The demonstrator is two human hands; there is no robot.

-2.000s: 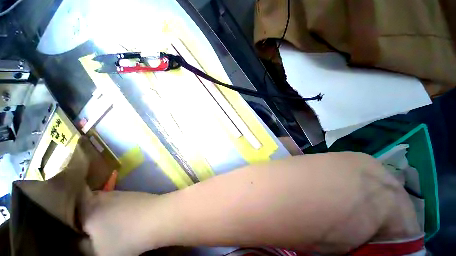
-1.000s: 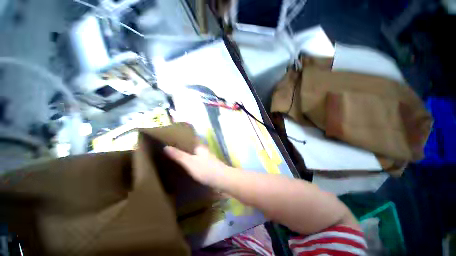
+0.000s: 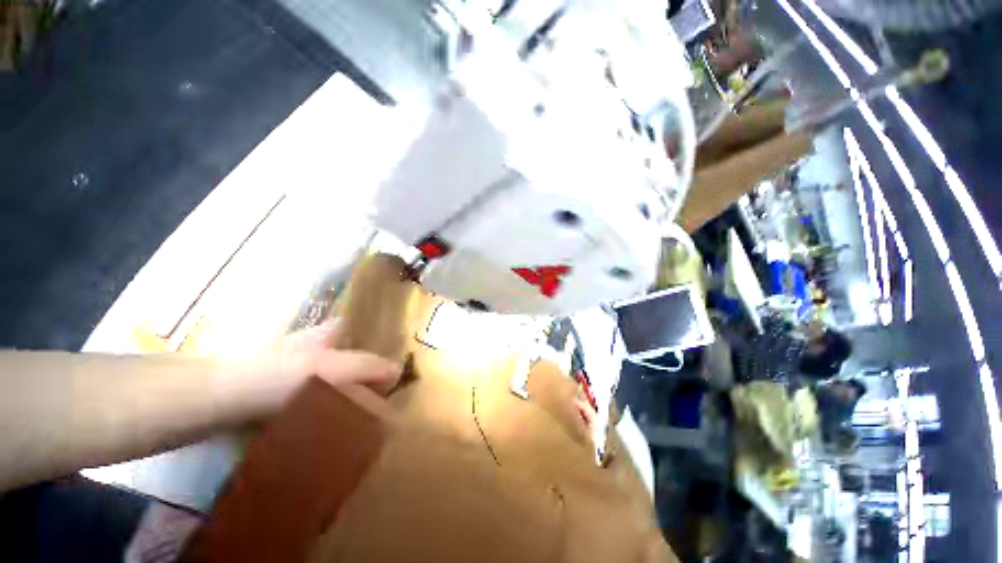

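Note:
The brown bag body [image 3: 472, 473] lies spread under the white head of the pattern sewing machine [image 3: 549, 220], which has a red logo. My left hand [image 3: 335, 368] reaches in from the left edge and holds the bag's fabric at its left side, with a darker brown band [image 3: 297, 467] in front of the wrist. The fingers are partly blurred. A small reddish, skin-toned patch shows at the bag's right side beside a white machine part; I cannot tell if it is my right hand. The needle area is hidden by glare and the head.
A white template sheet [image 3: 258, 209] with a thin red line lies at the left. A control screen [image 3: 663, 322] with a white frame stands right of the head. Brown bags [image 3: 747, 165] hang behind it. Other workstations and blurred people are at the right, under strip lights.
The view has swung from the table and green bin to the machine head. The bag, bunched in front before, is now spread under the head. The arm now comes from the left edge.

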